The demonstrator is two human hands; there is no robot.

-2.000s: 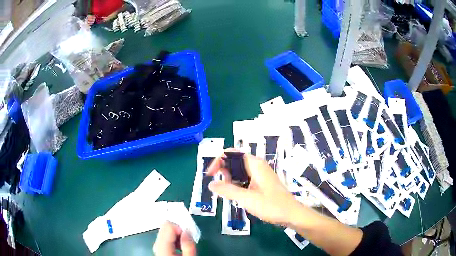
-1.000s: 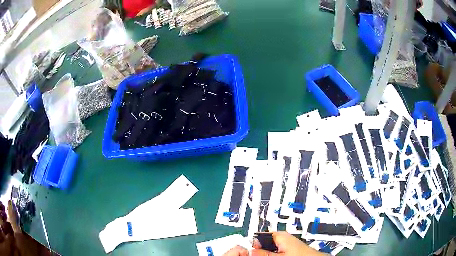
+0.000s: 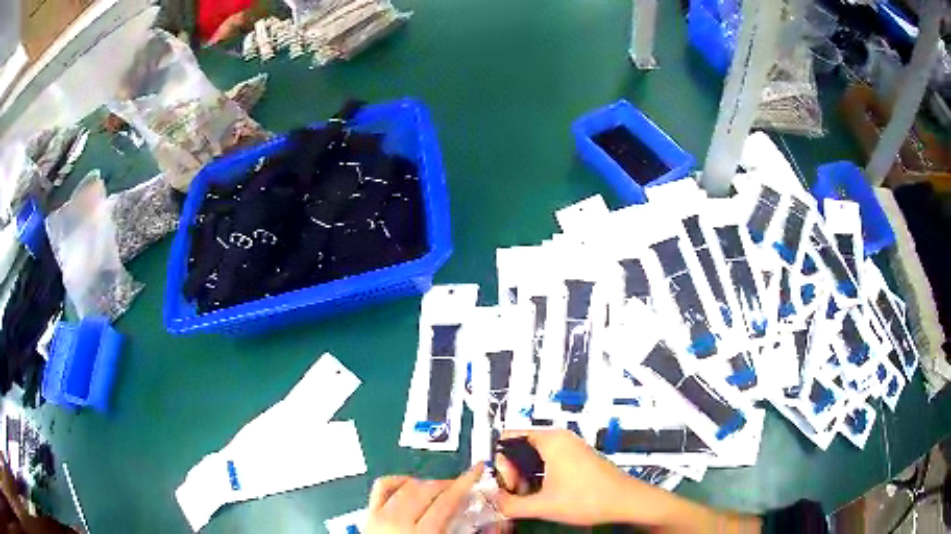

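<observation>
My right hand (image 3: 568, 480) is at the bottom centre, its fingers closed on a short dark black strap (image 3: 519, 463). My left hand (image 3: 422, 508) meets it from the left, its fingertips pinching a small clear or whitish piece (image 3: 482, 507) that I cannot make out. A white card (image 3: 348, 523) shows partly at the bottom edge beside my left hand. Carded straps (image 3: 441, 373) lie just beyond my hands and fan out in a big overlapping pile to the right. A few blank white cards (image 3: 273, 443) lie at lower left.
A large blue tub (image 3: 313, 304) heaped with black straps stands at back left. A small blue bin (image 3: 667, 147) stands by a grey post (image 3: 734, 104). Another blue bin (image 3: 83, 365) is at left, near clear bags (image 3: 89, 245). Part of a person (image 3: 219, 18) shows at the top.
The view has shifted. Two seconds ago my right hand held a black strap above the cards; now both hands meet low at the bottom centre, at the strap and the small piece.
</observation>
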